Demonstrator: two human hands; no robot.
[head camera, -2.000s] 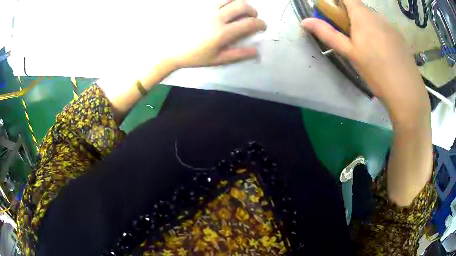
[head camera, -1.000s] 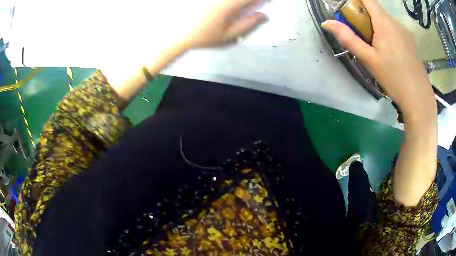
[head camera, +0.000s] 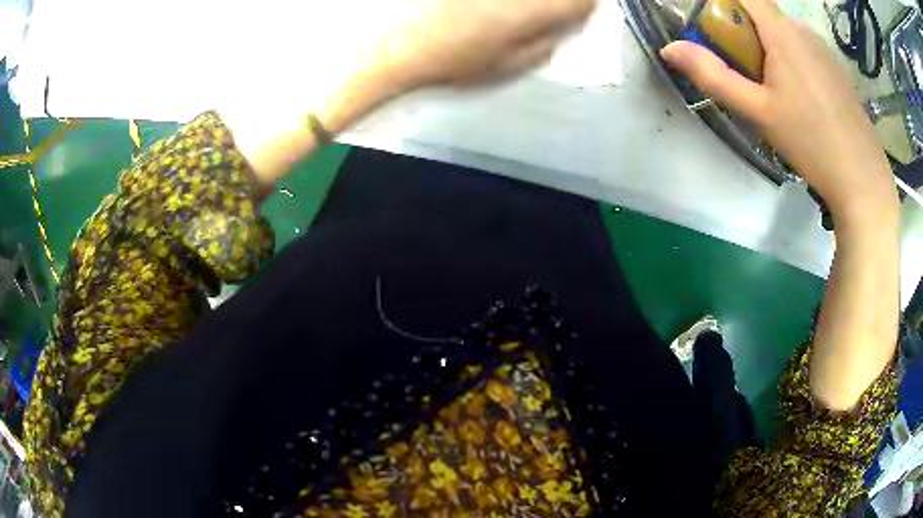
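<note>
My right hand (head camera: 800, 111) is closed around the light-brown wooden handle of the steam iron (head camera: 731, 32) at the upper right. Its dark curved base edge shows beside my thumb, on the white-grey table cover (head camera: 607, 152). My left hand (head camera: 506, 35) is blurred near the top edge, over bright white fabric. Its fingertips reach the small white fabric piece (head camera: 597, 51). Whether they grip it cannot be told. Fabric edges further left are lost in the glare.
Black-handled scissors (head camera: 858, 35) lie at the upper right, near a silver metal iron rest (head camera: 907, 66). A thin dark thread (head camera: 47, 98) lies at the far left of the table. Green floor (head camera: 668, 258) and a shoe (head camera: 696, 336) show below the table edge.
My left hand has moved right and up towards the iron. My right hand and the iron have shifted right in the view, mostly between the two earlier frames.
</note>
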